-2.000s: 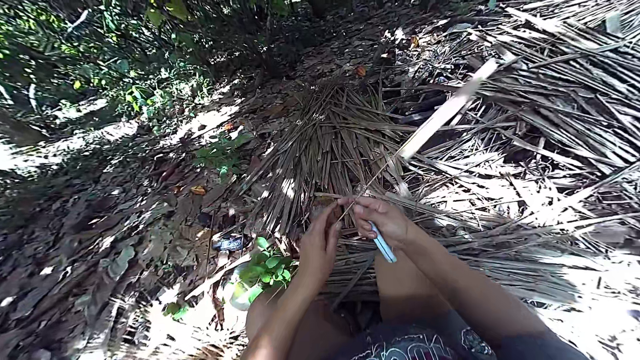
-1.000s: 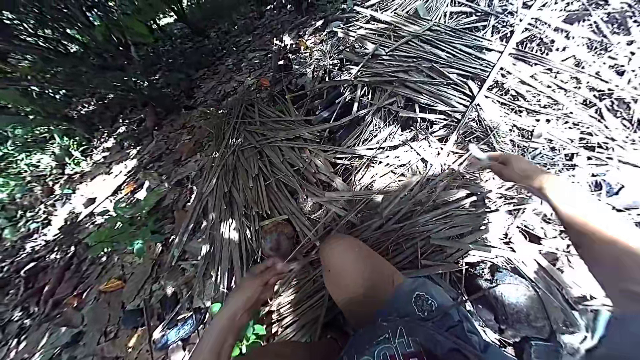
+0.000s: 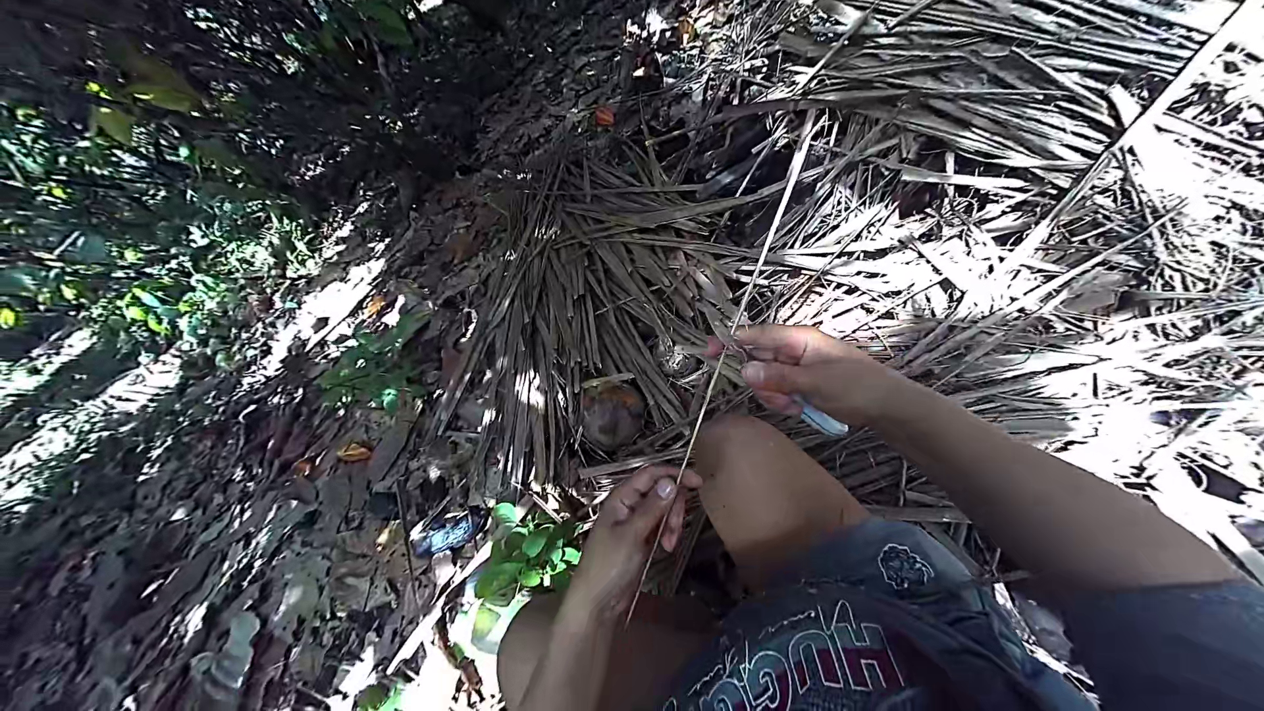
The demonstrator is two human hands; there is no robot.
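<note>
My left hand, low in the middle, pinches a thin dry palm leaf strip between thumb and fingers; its lower end runs down past the palm. Above my right knee, my right hand holds the same strip higher up, where it widens and rises toward the top. A knife with a light blue handle is also tucked in my right hand, its handle end sticking out below the fingers; whether a blade shows along the strip I cannot tell.
Dried palm fronds cover the ground ahead and to the right. A brown coconut lies beside my right knee. Left of my left hand are a small green plant and a dark, shiny object. Leaf litter and bushes spread leftward.
My right hand, stretched far out to the right one second ago, has come back in near my left hand. Both hands are now on the strip. The view has shifted.
</note>
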